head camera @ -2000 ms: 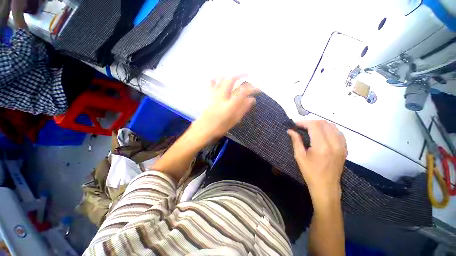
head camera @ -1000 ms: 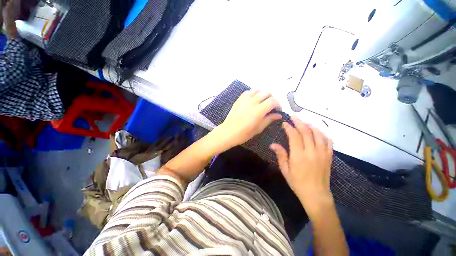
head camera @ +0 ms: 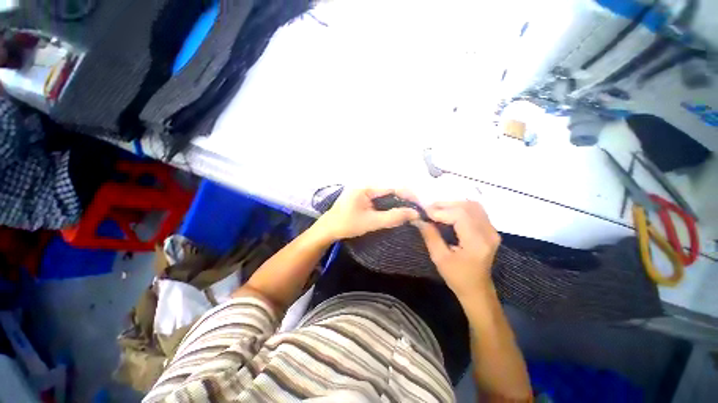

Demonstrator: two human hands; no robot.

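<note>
A dark checked garment piece (head camera: 531,275) lies along the front edge of the white machine table and hangs over it towards me. My left hand (head camera: 366,214) pinches the upper edge of the piece near its left end. My right hand (head camera: 464,240) pinches the same edge just to the right. The fingertips of both hands nearly meet at a folded dark strip of the cloth. The fingers hide part of the fold.
The sewing machine head (head camera: 630,55) is at the upper right, its needle area blurred. Scissors (head camera: 657,236) with yellow and red handles and a dark scrap (head camera: 668,142) lie right. Stacked cut pieces (head camera: 110,71) lie upper left. A red stool (head camera: 118,206) stands left, beside a person's checked sleeve (head camera: 31,169).
The view has shifted. My hands have come together, with fingertips now pinching the cloth edge instead of lying flatter on it. The left end of the piece is now gathered under my left hand.
</note>
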